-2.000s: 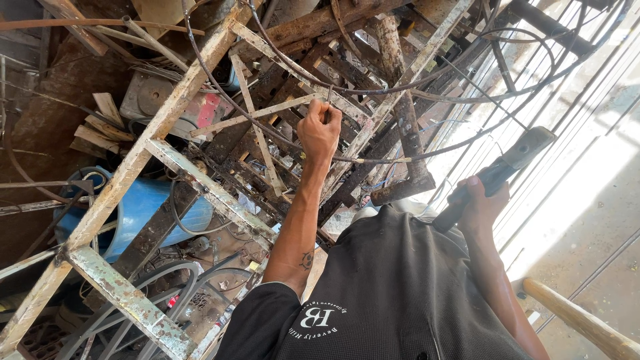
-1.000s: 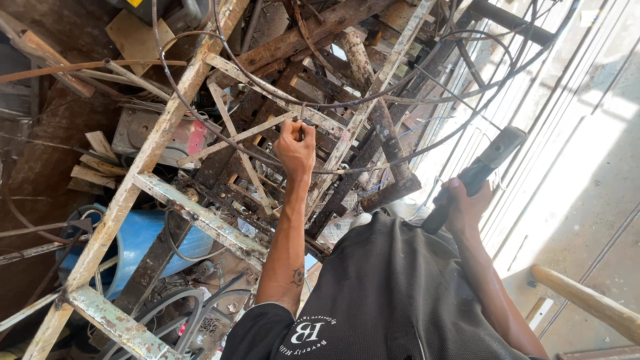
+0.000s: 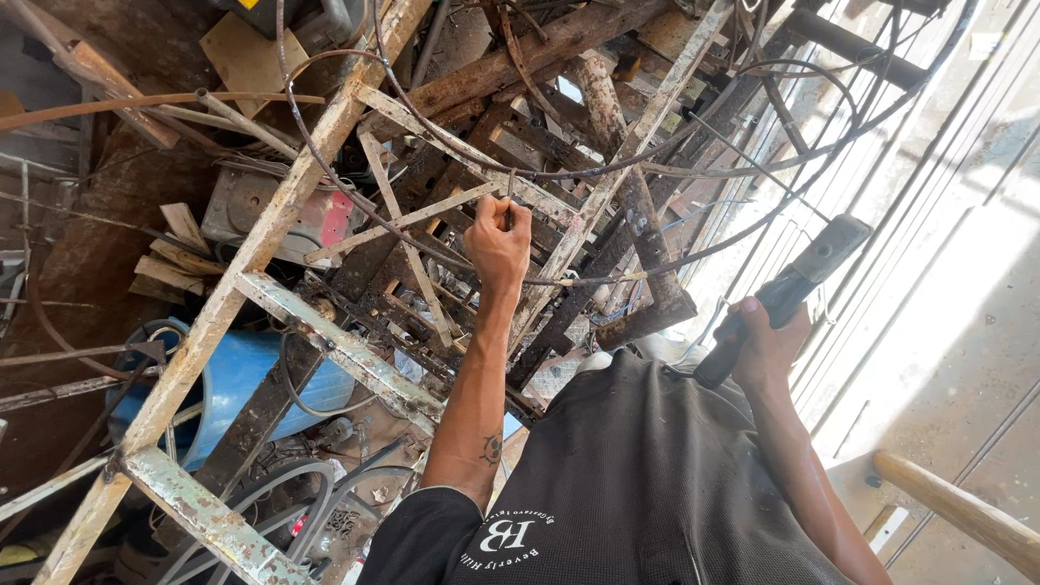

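Note:
My left hand (image 3: 500, 240), with a tattooed forearm, pinches a short thin metal rod (image 3: 510, 185) between thumb and fingers. The rod's upper end meets a large dark hoop of bent metal rod (image 3: 561, 175). In my right hand (image 3: 768, 341) is the dark handle of what looks like a welding electrode holder (image 3: 800, 280), held to the right of the hoop's lower part. A long thin rod (image 3: 756, 166) runs from near its grey head toward the upper left. The exact contact of the left fingertips is partly hidden by the hand.
A rusty, paint-flaked metal frame (image 3: 276, 215) crosses the left side. Behind it lie a blue plastic barrel (image 3: 260, 390), wood scraps (image 3: 175, 264) and grey hoses (image 3: 305, 508). Rusty scrap metal (image 3: 496, 49) fills the upper middle. A wooden pole (image 3: 959, 504) is at the lower right.

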